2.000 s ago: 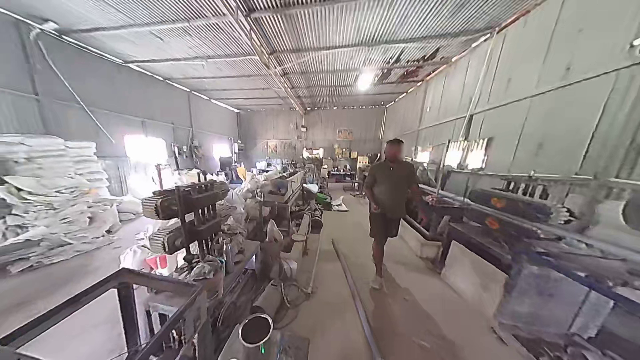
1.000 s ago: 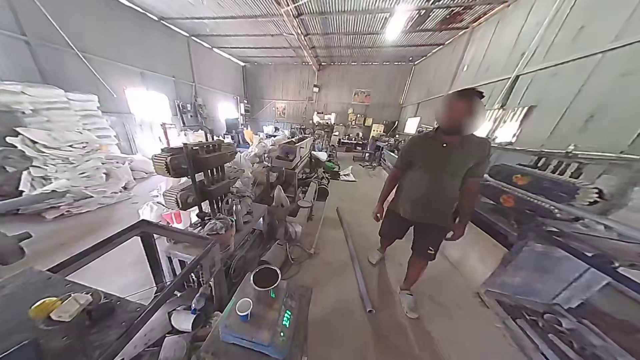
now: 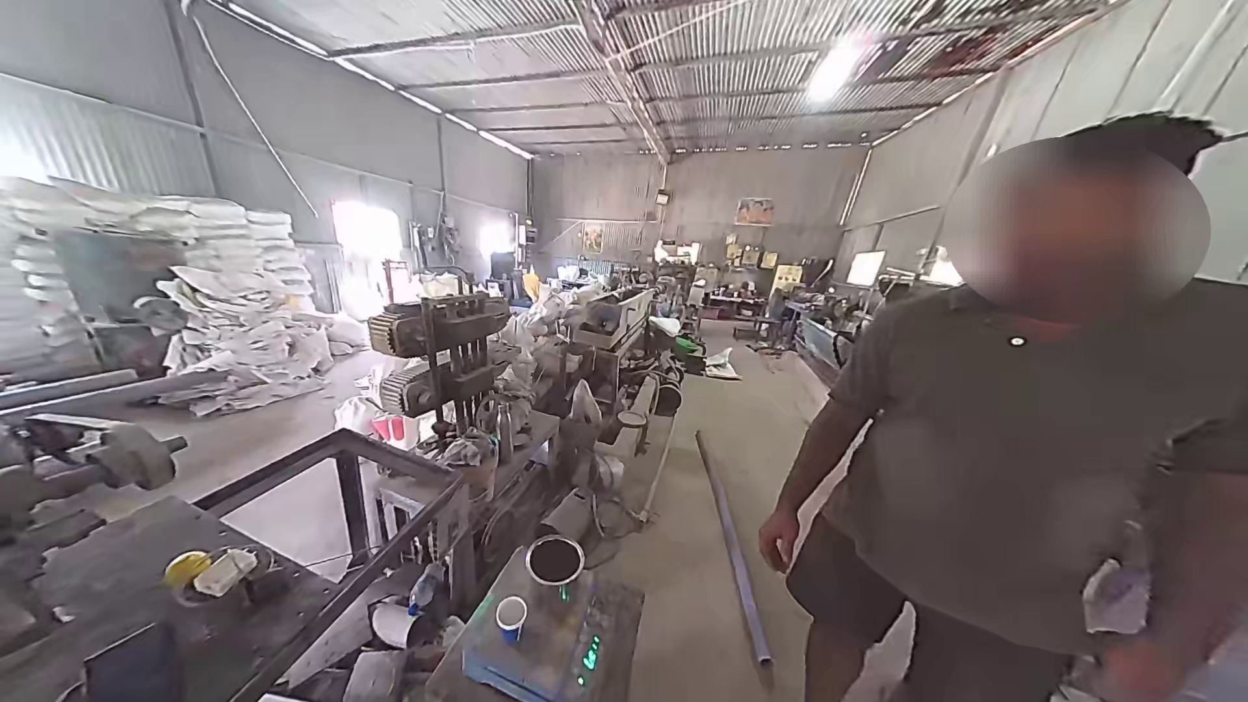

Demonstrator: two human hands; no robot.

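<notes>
Neither my left hand nor my right hand shows in the head view. Low in the middle of the picture sits a digital scale (image 3: 526,658) with a blue side and a lit green display. A paper cup (image 3: 510,616) stands on it, and behind the cup is a round container (image 3: 555,561) with a dark inside. To the left, a yellow round item (image 3: 187,568) and a small whitish block (image 3: 225,572) lie on a dark metal table (image 3: 107,575).
A person (image 3: 1024,468) in a dark shirt and shorts stands close at the right. A long pipe (image 3: 731,551) lies on the floor. Machinery with ribbed rollers (image 3: 439,331) stands left of centre. White sacks (image 3: 244,331) are piled at the far left.
The person has come from farther down the aisle to close by on the right. The view has tilted, and the scale with the cup now shows in full.
</notes>
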